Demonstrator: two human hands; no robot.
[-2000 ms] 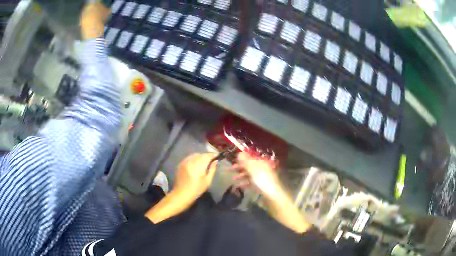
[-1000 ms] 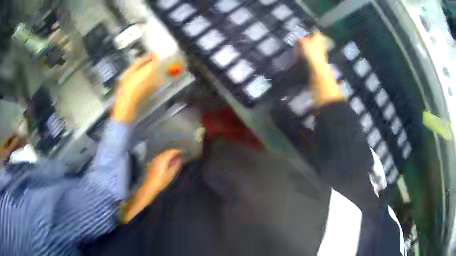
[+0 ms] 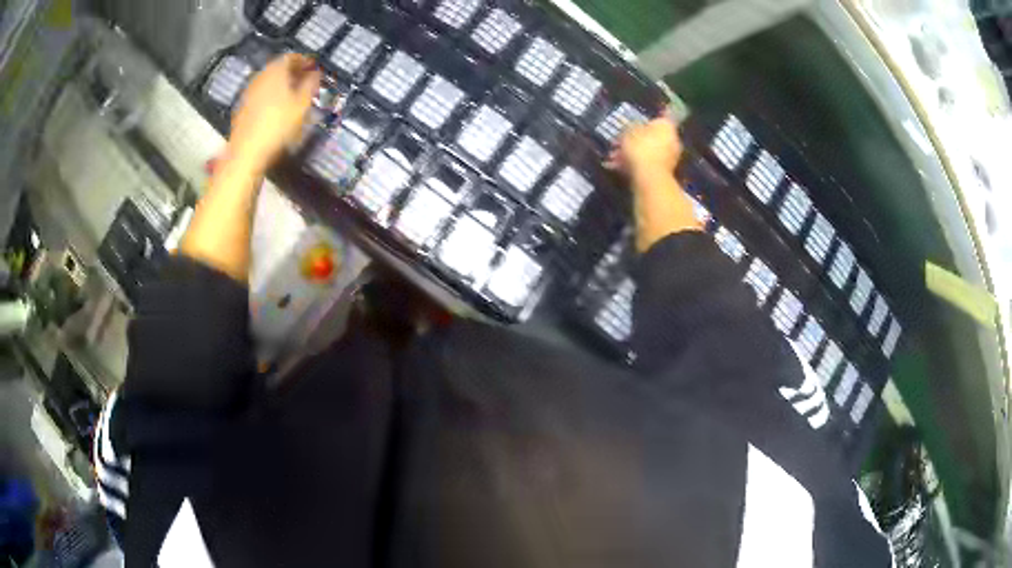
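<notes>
A black blister tray with rows of pale grid keypad parts lies across the upper middle of the view. My left hand is at its left edge, fingers curled over the rim and blurred. My right hand is closed at its right edge near the upper corner. The undersides of both grips are hidden. Some pockets in the front row look glossy, with dark gaps above the parts. Whether the tray is lifted or resting is not clear.
A second filled black tray lies to the right on the green bench surface. A red emergency stop sits at the machine corner below my left forearm. Grey machine parts fill the left side. A yellow-green strip is at far right.
My left hand has moved from low near the machine up to the tray's left edge. My right hand has shifted slightly left and down. The other person's striped sleeve is out of view.
</notes>
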